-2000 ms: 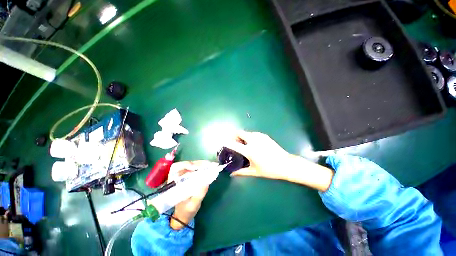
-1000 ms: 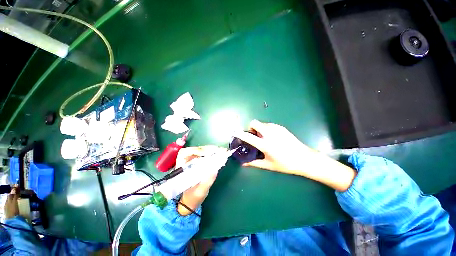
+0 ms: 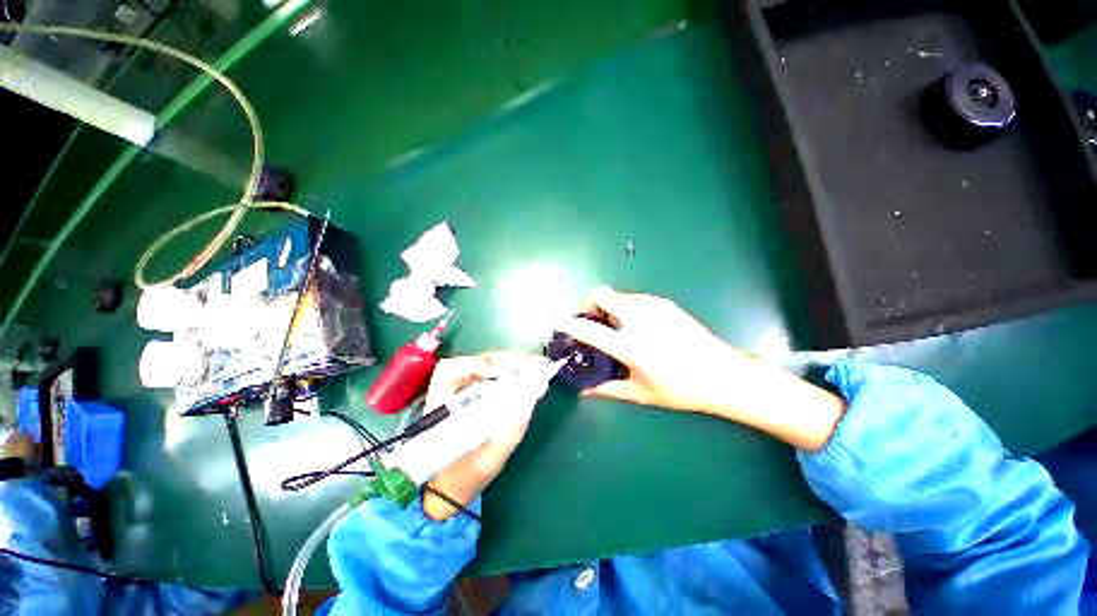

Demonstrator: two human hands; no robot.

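Note:
My left hand (image 3: 479, 415) is closed around a white translucent glue syringe (image 3: 451, 443) with a green end cap (image 3: 393, 485). The syringe's tip points at the face of a round black part (image 3: 586, 362); whether it touches cannot be told. My right hand (image 3: 668, 361) holds this part by its rim, low over the green bench. A red squeeze bottle (image 3: 403, 378) lies just beyond my left hand, its nozzle towards a crumpled white tissue (image 3: 425, 276).
A black tray (image 3: 920, 217) at the right holds one round black part (image 3: 972, 104). A glue dispenser (image 3: 271, 319) stands at the left, with a yellowish air line (image 3: 258, 132) behind it. A blue bin (image 3: 94, 440) and another person's blue sleeve (image 3: 42, 529) are at the far left.
Since the first frame, the view has shifted, so the tray sits further right. The syringe and the part keep nearly the same position relative to each other. The neighbour's sleeve has come into view.

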